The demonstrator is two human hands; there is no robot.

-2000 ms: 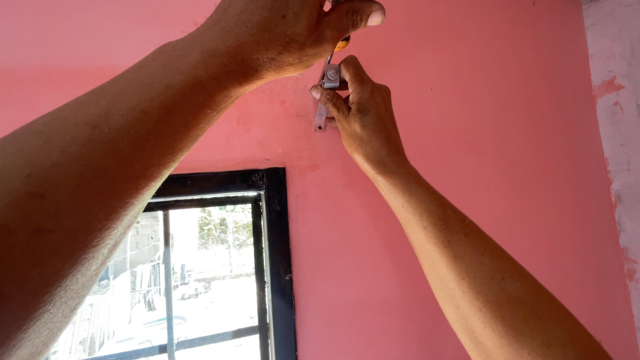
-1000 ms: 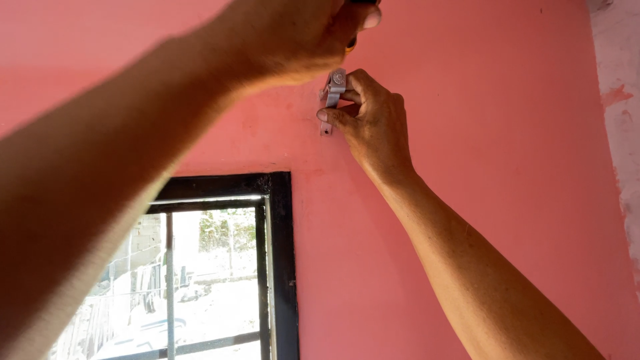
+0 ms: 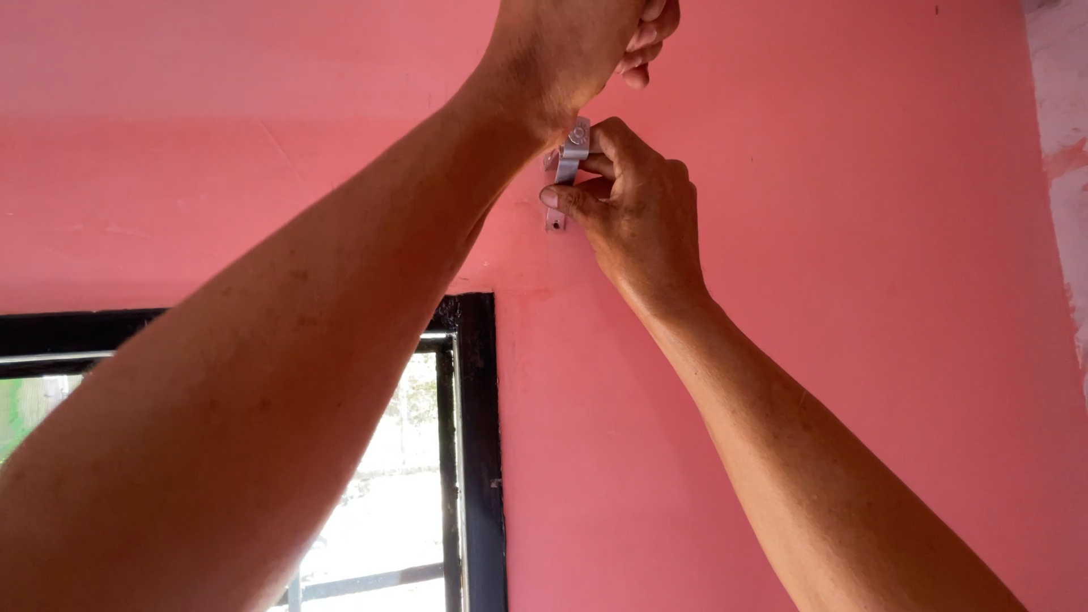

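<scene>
A grey metal curtain-rod bracket (image 3: 571, 153) lies against the pink wall, above and right of the window's upper corner. Its lower end, with a dark screw hole, shows below the thumb of my right hand (image 3: 650, 204), whose thumb and fingers pinch the bracket from the right. My left hand (image 3: 586, 42) is raised above it at the top edge of the view, its fingers curled. What those fingers hold, if anything, cannot be seen. The left wrist hides part of the bracket's upper left side.
A black window frame (image 3: 480, 442) with bright glass and bars stands at the lower left, behind my left forearm. The pink wall (image 3: 867, 255) runs to a corner at the right, where a pale, patchy wall (image 3: 1062, 127) begins.
My left hand has moved, and its wrist now overlaps the bracket's upper left side. The orange and dark tool part seen by it earlier is out of sight. My right hand stays on the bracket.
</scene>
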